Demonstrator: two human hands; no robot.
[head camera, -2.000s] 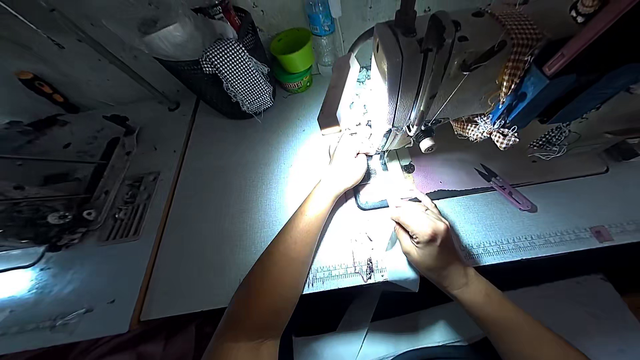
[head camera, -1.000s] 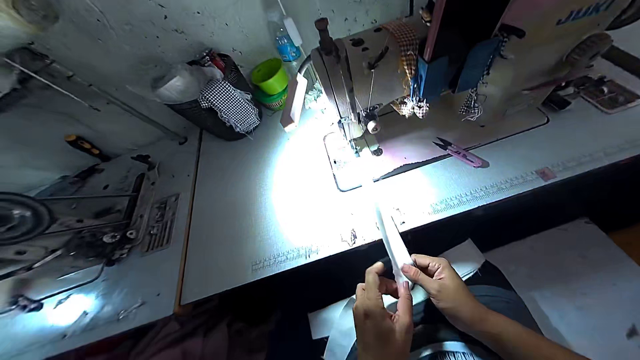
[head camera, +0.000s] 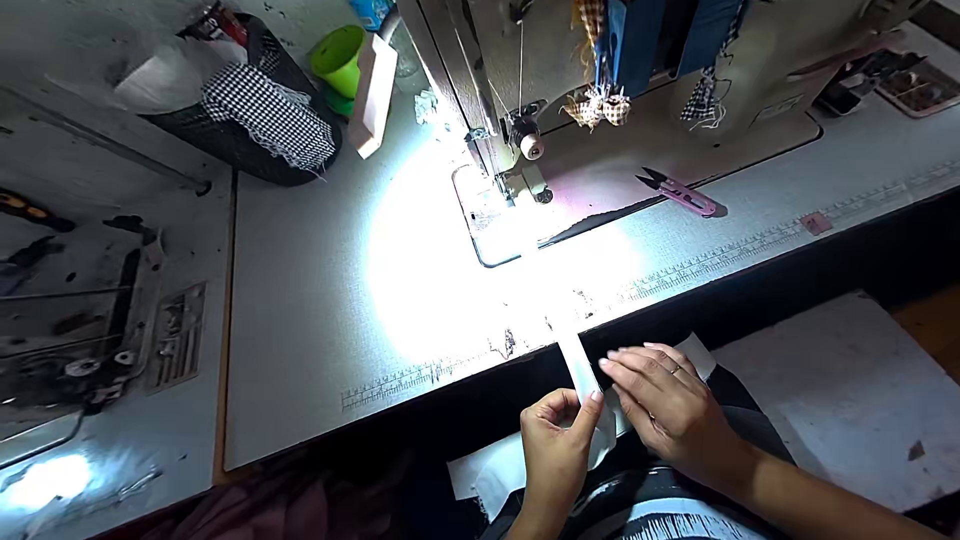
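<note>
A narrow white fabric strip (head camera: 576, 365) runs from the lit table edge down to my lap. My left hand (head camera: 559, 442) pinches it between thumb and forefinger, below the table edge. Just right of the strip is my right hand (head camera: 664, 405), fingers extended and close together, a ring on one; whether its fingertips touch the fabric is unclear. More white fabric (head camera: 499, 469) lies across my lap beneath the hands. Above them on the table stands the sewing machine, its presser foot (head camera: 507, 192) over the metal plate; the strip's far end is lost in the glare.
Pink thread snips (head camera: 679, 193) lie right of the needle area. A printed ruler (head camera: 720, 255) follows the table's front edge. At the back left are a black basket (head camera: 300, 169) with checked cloth and a green cup (head camera: 339, 64). Another machine (head camera: 105, 352) occupies the left side.
Both hands were at the machine's needle area two seconds ago and are now over my lap. Since one second ago, my right hand has come off its grip and its fingers have straightened.
</note>
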